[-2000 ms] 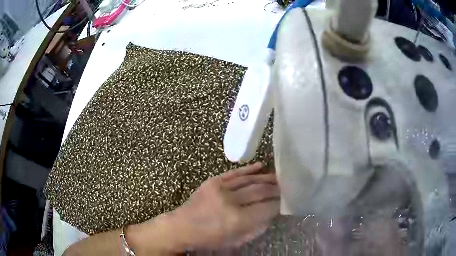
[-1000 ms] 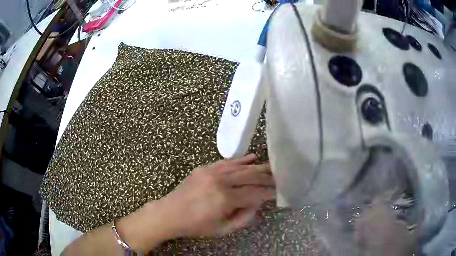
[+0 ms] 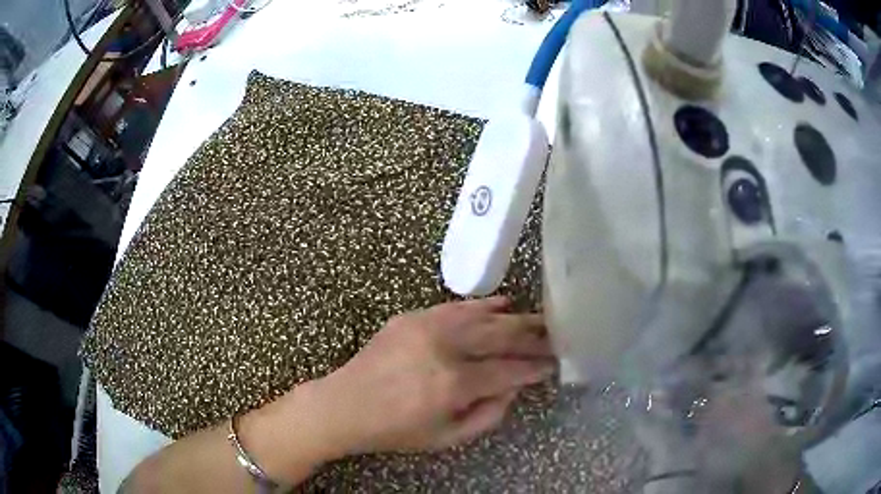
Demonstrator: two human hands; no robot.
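The dark brown printed garment panel [image 3: 280, 232] lies spread on the white machine table, left of and under the sewing machine head [image 3: 604, 193]. My left hand [image 3: 440, 371] lies palm down on the panel, its fingers stretched right towards the underside of the head. Some fingertips are hidden behind the head's edge. I see no thing gripped in it. A blurred skin-toned patch at the lower right, below the head, may be my right hand [image 3: 720, 434]; its fingers cannot be made out. The needle area is hidden.
A white rounded paddle [image 3: 491, 207] on a blue tube [image 3: 558, 48] hangs over the cloth, just above my left fingers. The white table [image 3: 319, 43] has a pink-red item [image 3: 211, 31] at its far left. Dark floor clutter shows beyond the left edge.
The whole view shifts slightly between frames. My left hand stays on the panel, its fingers close to the head. The skin-toned patch at the lower right changes shape and stays blurred.
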